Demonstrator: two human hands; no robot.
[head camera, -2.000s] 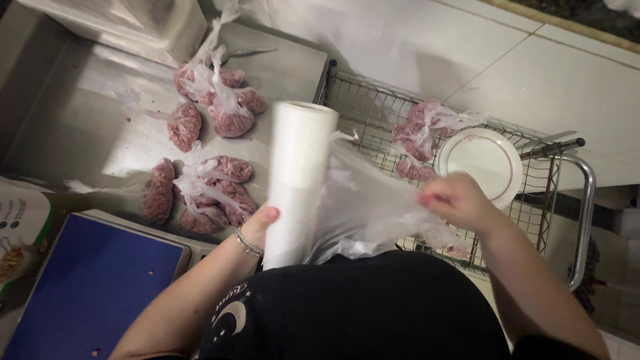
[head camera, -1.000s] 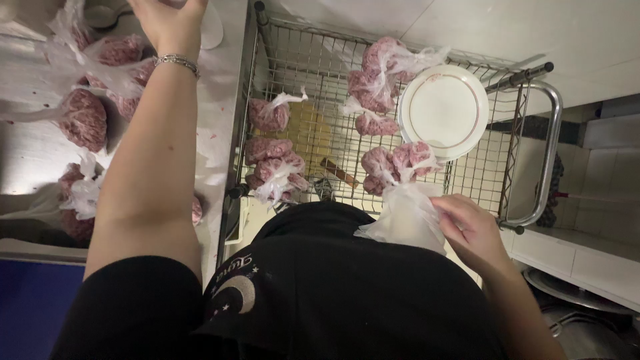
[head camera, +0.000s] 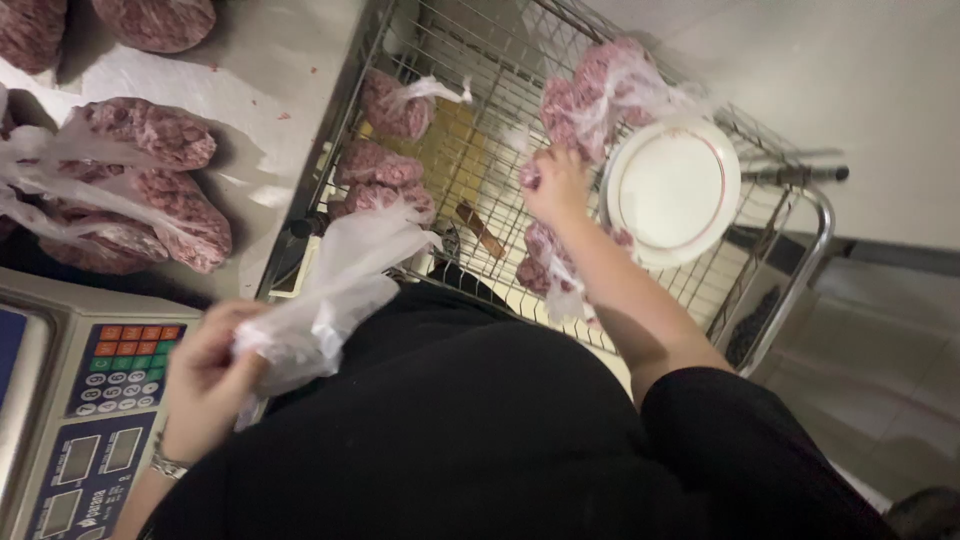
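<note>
My left hand (head camera: 214, 375), lower left, is closed on a crumpled clear plastic bag (head camera: 330, 307). My right hand (head camera: 556, 184) reaches into the wire cart (head camera: 495, 97) and grips a small bag of ground meat (head camera: 531, 174). Just above it lie bigger bags of ground meat (head camera: 600, 90); a further meat bag (head camera: 544, 259) rests below, beside my forearm. More bagged meat (head camera: 397, 105) lies along the cart's left side. A white plate (head camera: 671, 191) with a thin rim line sits right of my right hand.
A steel counter (head camera: 262, 67) at the left carries several bags of meat (head camera: 157, 180). A scale with a keypad (head camera: 127, 367) stands at the lower left. The cart's curved metal handle (head camera: 825, 225) is at the right, near a tiled wall (head camera: 862, 82).
My left hand has come back from over the counter and now holds a plastic bag. My right hand has moved up and left within the cart, away from the bag it was touching.
</note>
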